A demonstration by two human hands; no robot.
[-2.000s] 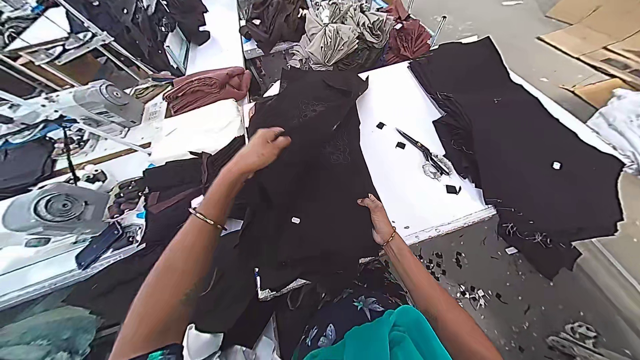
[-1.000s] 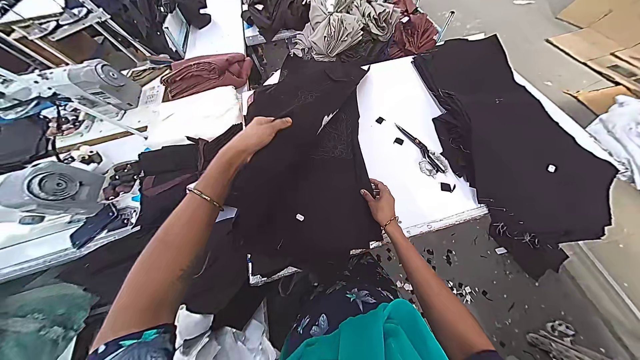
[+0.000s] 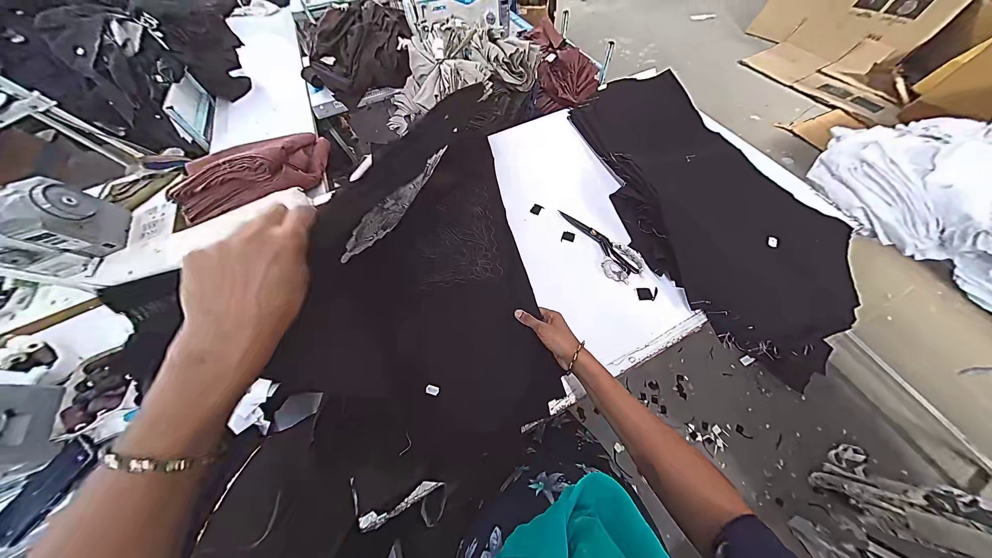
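A black embroidered fabric panel (image 3: 465, 325) lies across the near end of the white table (image 3: 542, 167). My left hand (image 3: 252, 271) is raised and closed on the upper left part of the black fabric, which lifts and shows a grey patch (image 3: 395, 205) on its underside. At the panel's right edge my right hand (image 3: 552, 333) pinches the cloth between thumb and fingers. Black-handled scissors (image 3: 601, 242) lie on the white surface right of the panel, with small black scraps around them. A stack of black panels (image 3: 728, 201) covers the table's right side.
Folded maroon cloth (image 3: 252, 174) and a sewing machine (image 3: 66, 217) are at the left. Grey bundled cloth (image 3: 465, 66) and a maroon bundle (image 3: 570, 70) sit beyond the table. White cloth (image 3: 914, 194) and cardboard (image 3: 845, 62) are at the right. Scraps litter the floor.
My left hand has come up with the fabric, which now shows a grey patch. My right hand has gone from open beside the panel to holding its right edge.
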